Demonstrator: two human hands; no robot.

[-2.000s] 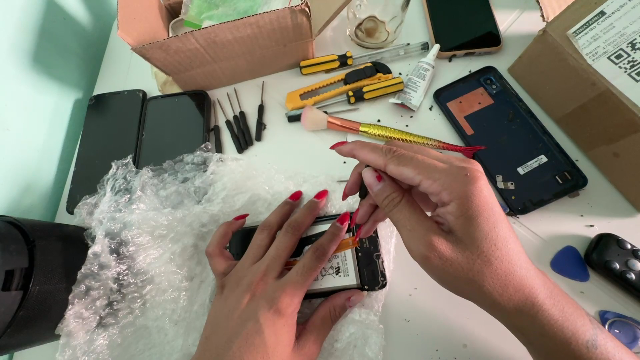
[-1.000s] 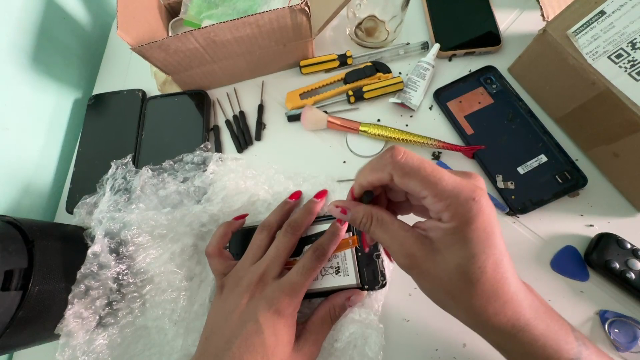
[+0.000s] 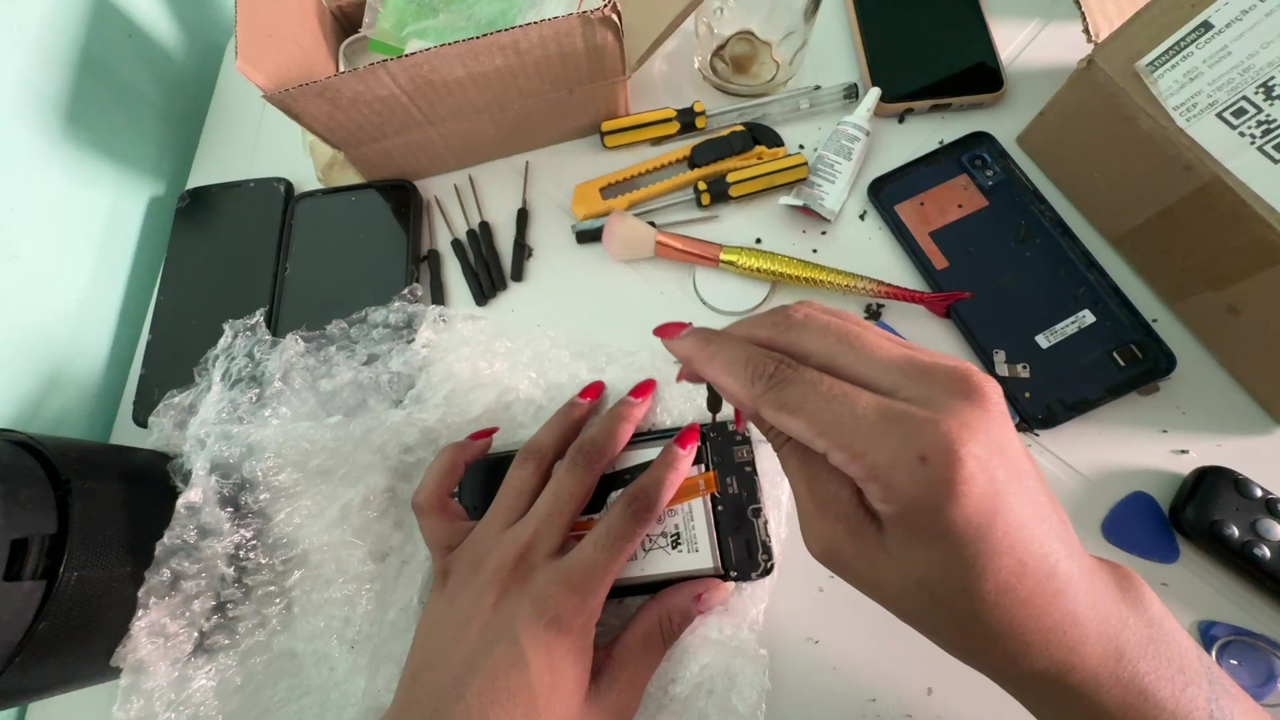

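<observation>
An opened smartphone lies on crumpled bubble wrap, its battery, orange flex cable and black lower board exposed. My left hand rests across the phone with fingers spread, pressing it, the thumb at its near edge. My right hand holds a small black screwdriver, upright at the far edge of the lower board; the fingers hide most of it, and the tip's contact is too small to tell. Beyond the hands, a makeup brush with a scaly gold handle lies beside a dark blue phone back cover.
Small screwdrivers lie near two dark phones at left. A yellow utility knife, a glue tube and an open cardboard box stand or lie behind. Another box, a blue pick and a black cylinder flank the work.
My right hand has shifted and changed its finger pose around the screwdriver, with the index finger now lifted. The left hand and the phone have stayed in place.
</observation>
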